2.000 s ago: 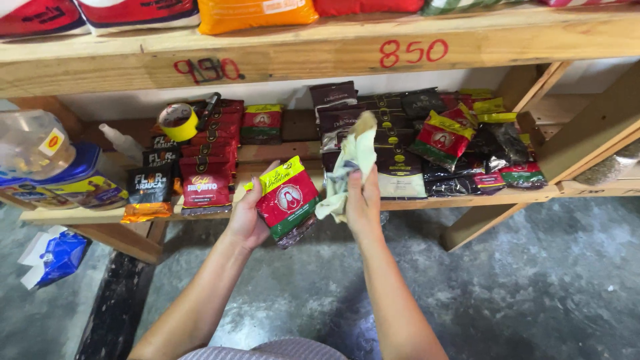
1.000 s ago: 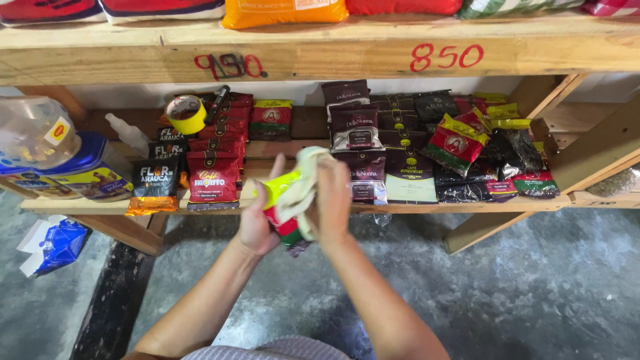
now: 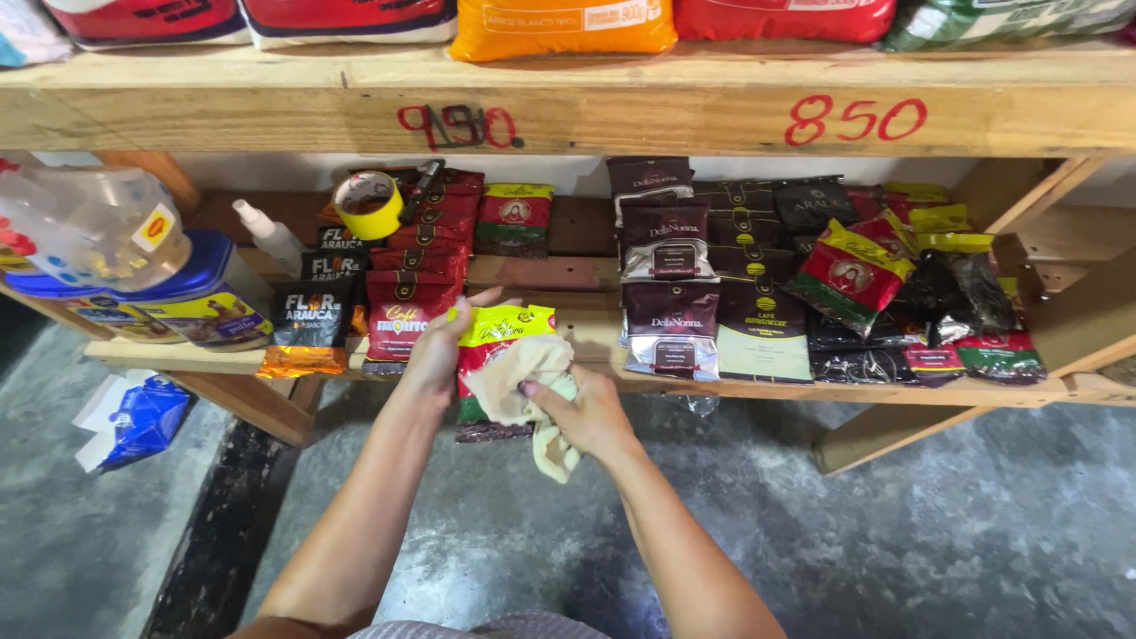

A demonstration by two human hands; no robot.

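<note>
My left hand [image 3: 437,351] holds a red, yellow and green coffee packet [image 3: 506,325] by its left side, in front of the lower shelf's edge. Bunched in my right hand [image 3: 590,410] is a pale cloth [image 3: 519,377], pressed flat against the packet's face and covering its middle. Behind, a like packet [image 3: 515,220] stands at the back of the shelf. Red coffee packets [image 3: 413,315] are lined up left of my hands, and dark brown packets [image 3: 672,324] to the right. Further right, another red and green packet [image 3: 850,275] lies on a loose pile.
A yellow tape roll [image 3: 368,206] and a black marker [image 3: 422,191] rest on packets. A white spray bottle [image 3: 269,238], blue-lidded tubs [image 3: 209,293] and a clear plastic container [image 3: 133,231] are at the left. The upper wooden shelf [image 3: 621,115] overhangs. A blue wrapper [image 3: 142,422] lies on the floor.
Two seconds ago the cloth was held apart from the packet, to its right; now it lies against the packet's front. My left hand has kept hold of the packet.
</note>
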